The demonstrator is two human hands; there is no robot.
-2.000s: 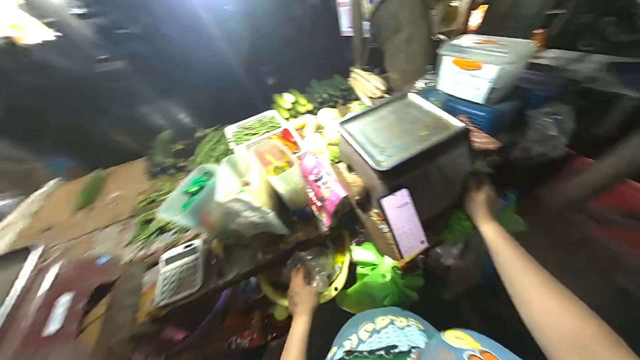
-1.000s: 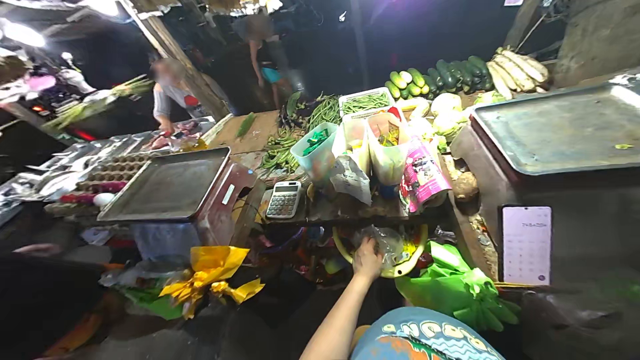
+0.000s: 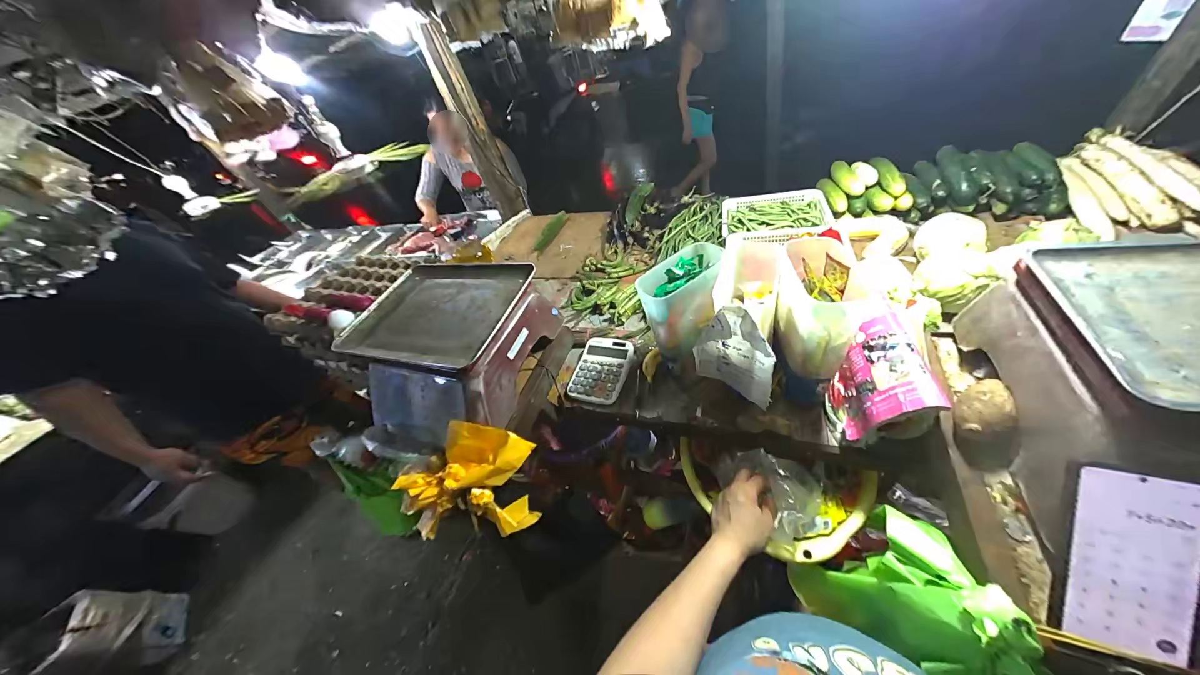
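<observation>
My left hand [image 3: 743,514] reaches down at the yellow plastic basket [image 3: 825,547] below the stall's edge. Its fingers touch a clear plastic bag [image 3: 792,487] there; the fingertips are partly hidden, so whether they grip it does not show. My right hand is out of view. Green plastic bags [image 3: 923,600] hang just right of the basket. Above it stand plastic containers, one [image 3: 677,305] with green items inside, beside a pink printed packet [image 3: 891,375]. A white calculator [image 3: 600,371] lies to their left.
Weighing scales with metal trays stand left [image 3: 441,314] and right [image 3: 1134,319]. Yellow bags [image 3: 469,478] hang below the left one. Cucumbers [image 3: 867,186], white radishes [image 3: 1130,183] and green beans [image 3: 689,225] lie behind. One person in dark clothes [image 3: 159,328] is at left; others are farther back.
The view has swung left. Two seconds ago my right hand was beside the right-hand scale; it has since left the view. My left hand stays at the yellow basket.
</observation>
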